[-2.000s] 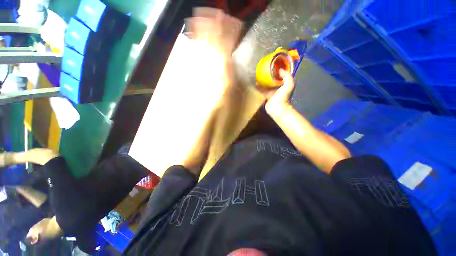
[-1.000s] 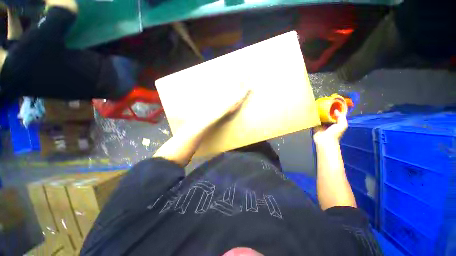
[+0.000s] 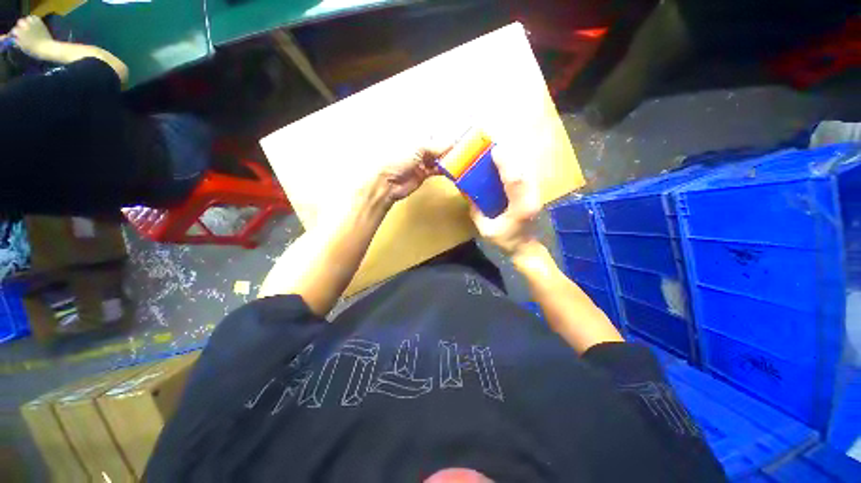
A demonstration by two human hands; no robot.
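Note:
A large brown carton (image 3: 406,241) lies closed in front of my body, tilted in view, its top washed out pale by glare. My right hand (image 3: 511,215) grips a blue and orange tape dispenser (image 3: 483,182) above the carton. My left hand (image 3: 409,176) is at the dispenser's left end, with its fingertips close to or touching it. Whether it holds the tape end cannot be made out.
Blue plastic crates (image 3: 755,283) stand close on the right. Brown cartons (image 3: 104,410) stand at lower left, near a red stool (image 3: 212,203). A green workbench (image 3: 170,38) runs along the top. A person in dark clothing (image 3: 71,141) is at upper left.
The dispenser has moved from beyond the carton's right edge to above its top. My left hand has left the carton top and come to the dispenser. Earlier, the view turned away from the bench.

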